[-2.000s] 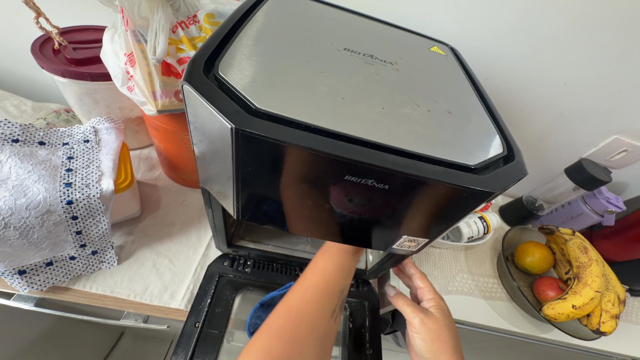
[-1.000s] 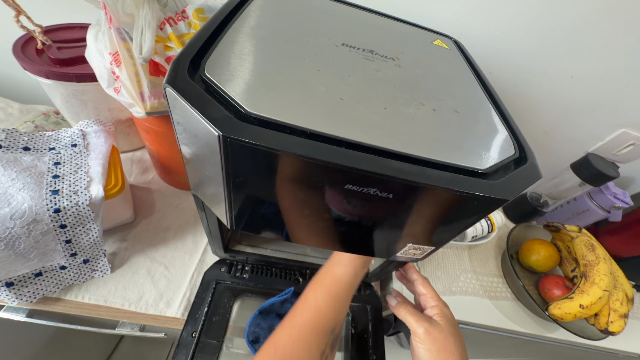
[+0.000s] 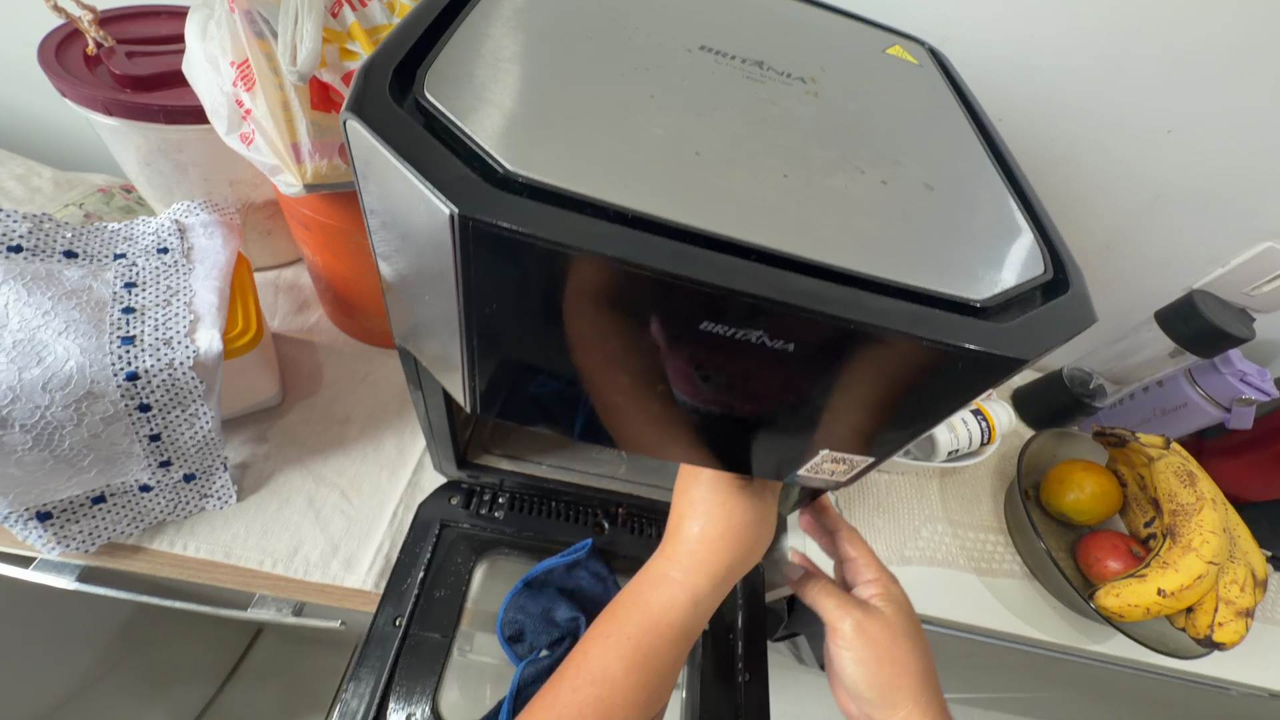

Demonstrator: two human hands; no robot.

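Observation:
A Britânia air fryer oven (image 3: 720, 150) with a steel top and glossy black front stands on the counter, its door (image 3: 420, 600) folded down. My left arm reaches in through the front opening; the wrist (image 3: 725, 510) shows at the edge and the hand itself is hidden inside. My right hand (image 3: 850, 590) is at the oven's lower right corner, fingertips against its side edge, thumb apart from the fingers. On the open door, beside my left forearm, lies a crumpled dark blue cloth (image 3: 555, 610).
At right, a glass bowl (image 3: 1040, 560) holds bananas (image 3: 1190, 540), an orange fruit and a red one, near bottles (image 3: 1170, 395). At left are an orange container (image 3: 340, 265), a plastic bag (image 3: 270, 90), a maroon-lidded tub (image 3: 170, 150) and a lace cloth (image 3: 100, 370).
My left hand stays inside the oven, with the forearm slightly shifted. My right hand remains at the lower right corner. More of the blue cloth shows on the door than two seconds ago.

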